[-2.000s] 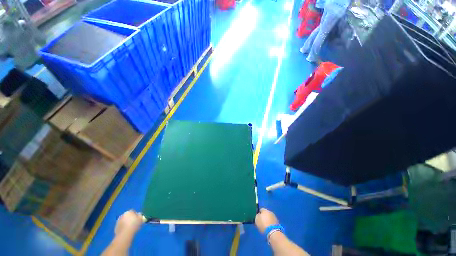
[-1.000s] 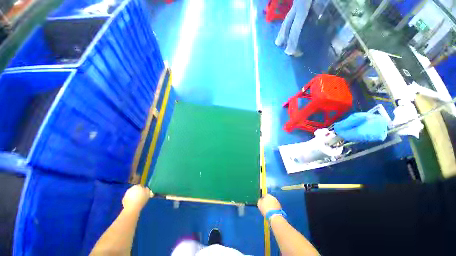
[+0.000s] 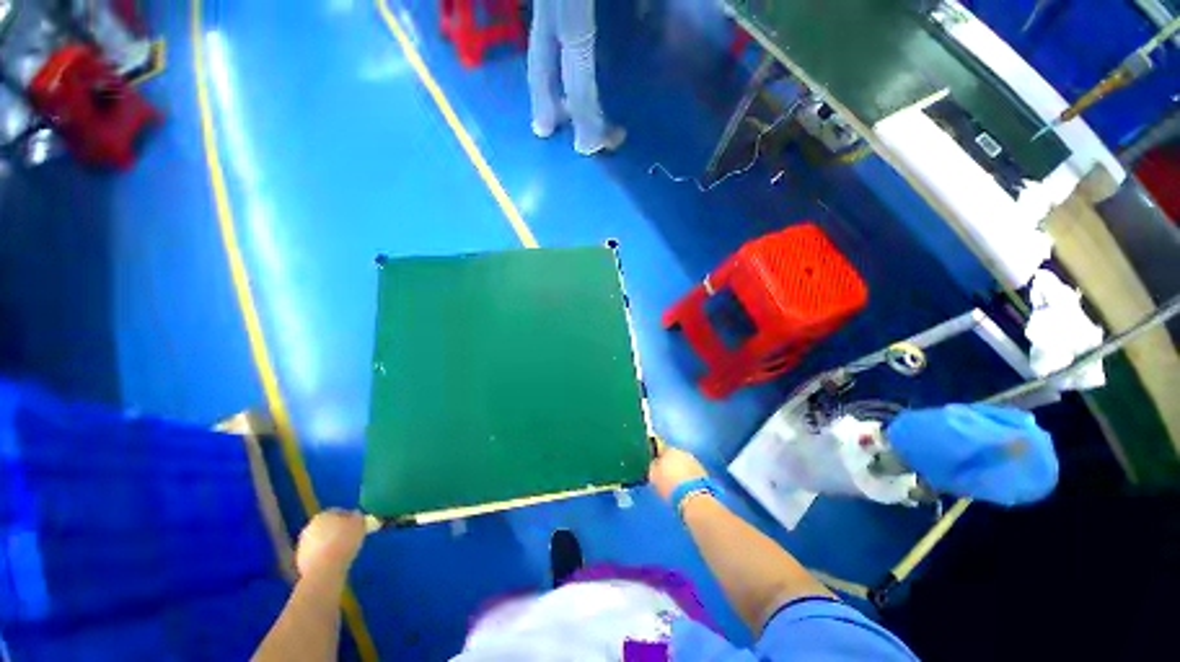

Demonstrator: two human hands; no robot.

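Note:
The workshop cart [image 3: 505, 375] with its flat dark green square top is in the middle, just in front of me. Its top carries nothing. A pale pipe edge runs along its near side, with black joints at the corners. My left hand [image 3: 331, 541] is closed around the near left corner of the cart. My right hand [image 3: 676, 473] is closed at the near right corner, with a blue band on the wrist. The cart's legs and lower shelf are mostly hidden under the top.
A red stool [image 3: 776, 304] stands right of the cart, near a low white shelf [image 3: 776, 476] with a blue cloth-like item [image 3: 977, 453]. Blue crates [image 3: 130, 517] are at lower left. A person's legs [image 3: 566, 71] stand ahead. A green-topped workbench [image 3: 867, 65] is at upper right.
The cart and my hands have moved forward along the floor, and the view has turned right. The blue crates have dropped back to lower left. Both hands keep their hold on the cart.

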